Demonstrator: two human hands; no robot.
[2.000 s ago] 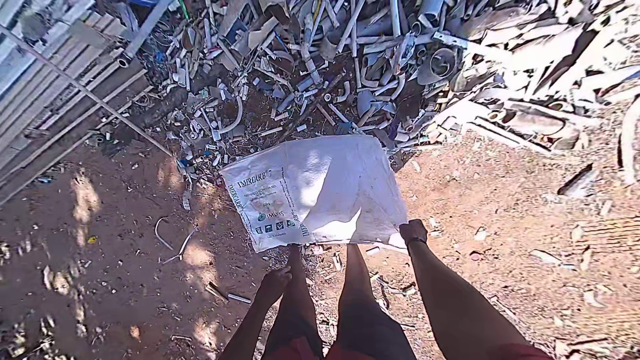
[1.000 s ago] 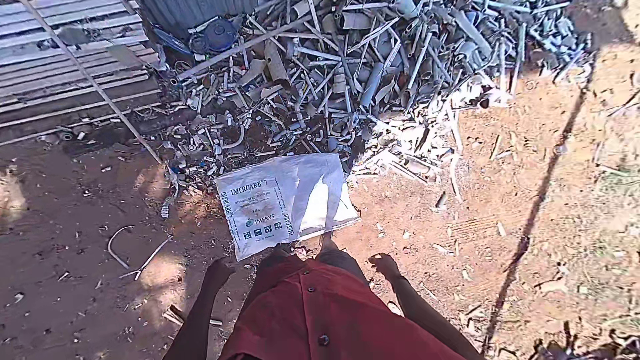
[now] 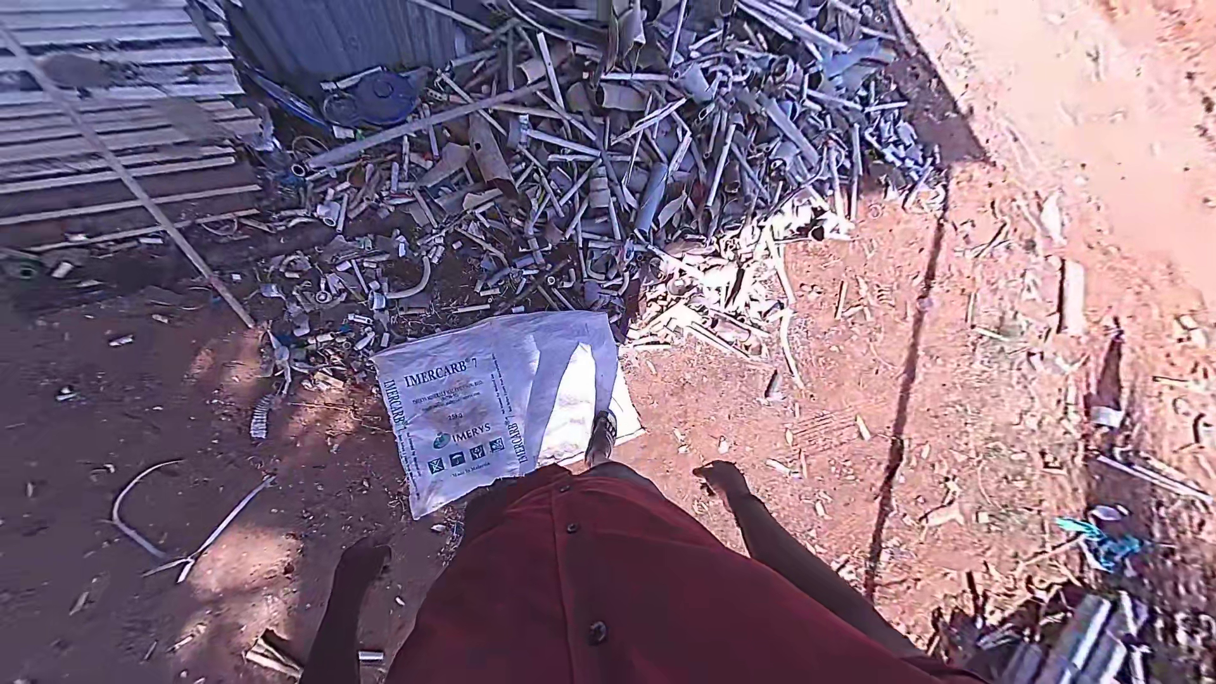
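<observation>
A white printed woven sack lies spread flat on the reddish dirt in front of me, against the edge of a scrap heap. One of my feet rests on its right part. My left hand hangs low at the left, below the sack, holding nothing that I can see; its fingers are dark and hard to make out. To the right of the sack, my right hand hangs with its fingers apart and nothing in it.
A large heap of cut plastic pipes and scraps spreads beyond the sack. Stacked slats and a long thin pole are at the upper left. Bent white strips lie at left; more pipe pieces at lower right.
Two seconds ago both hands were at the sack's near edge, the right one gripping its corner. The sack now lies on the ground, let go, and both hands are apart from it. The view has shifted.
</observation>
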